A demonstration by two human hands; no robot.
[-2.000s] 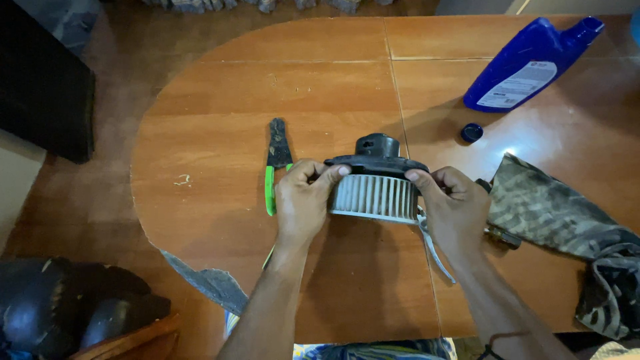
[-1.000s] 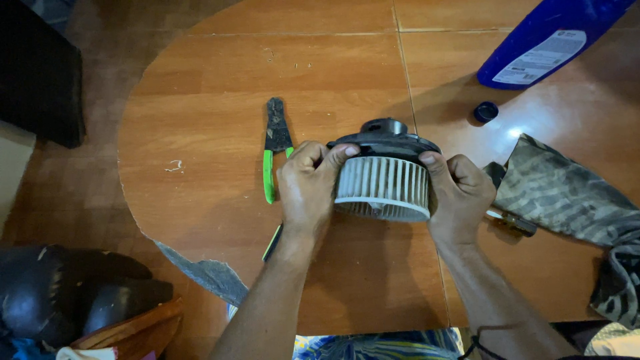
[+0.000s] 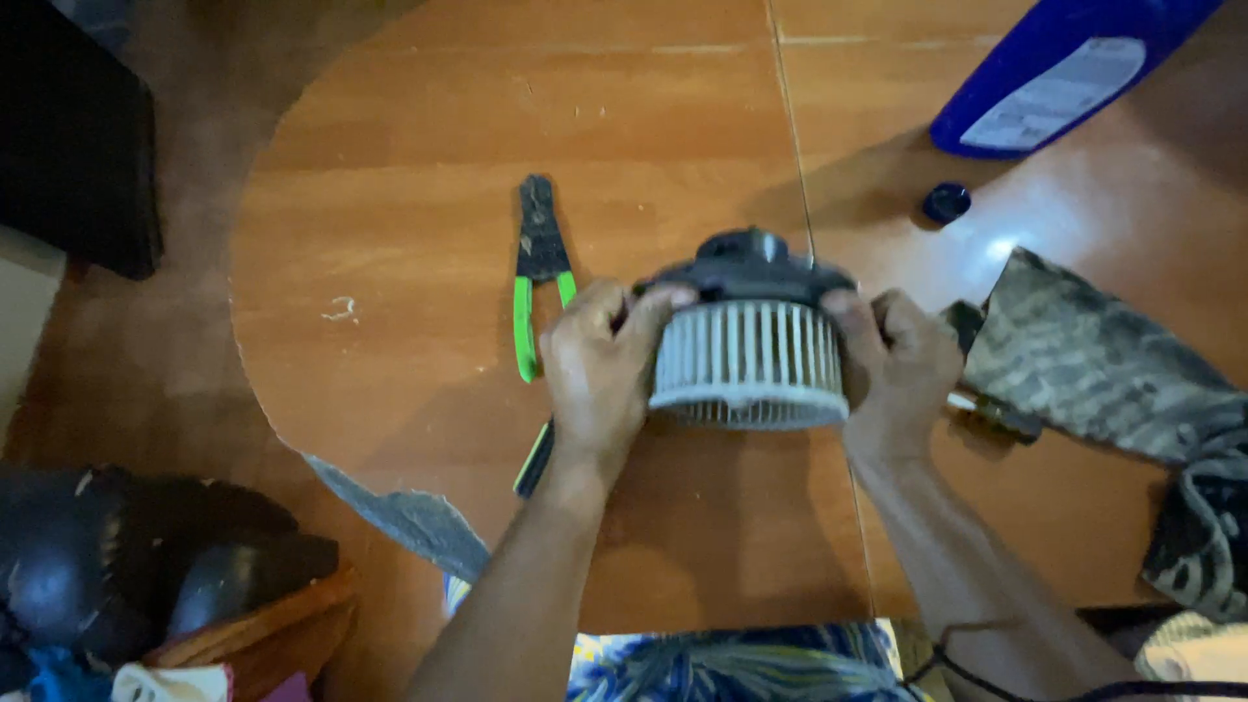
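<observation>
A blower motor with a black flange (image 3: 746, 278) and a pale finned fan wheel (image 3: 749, 356) is held up over the wooden table, wheel side toward me. My left hand (image 3: 603, 375) grips the flange's left edge, thumb on top. The right edge is pinched by my right hand (image 3: 892, 361). Just left of my left hand lie wire strippers (image 3: 541, 263) with green handles. A dark, green-edged tool (image 3: 534, 463) is partly hidden by my left wrist.
A blue plastic bottle (image 3: 1063, 83) and a dark cap (image 3: 947, 203) are at the upper right of the wooden table (image 3: 390, 195). Patterned cloth (image 3: 1102, 361) lies at the right, beside a small dark object (image 3: 994, 417). The table's lower-left edge is chipped (image 3: 409, 522).
The fan wheel has tilted, showing more of its open rim than two seconds ago. Both hands have kept their hold on the flange. The view has moved closer to the table.
</observation>
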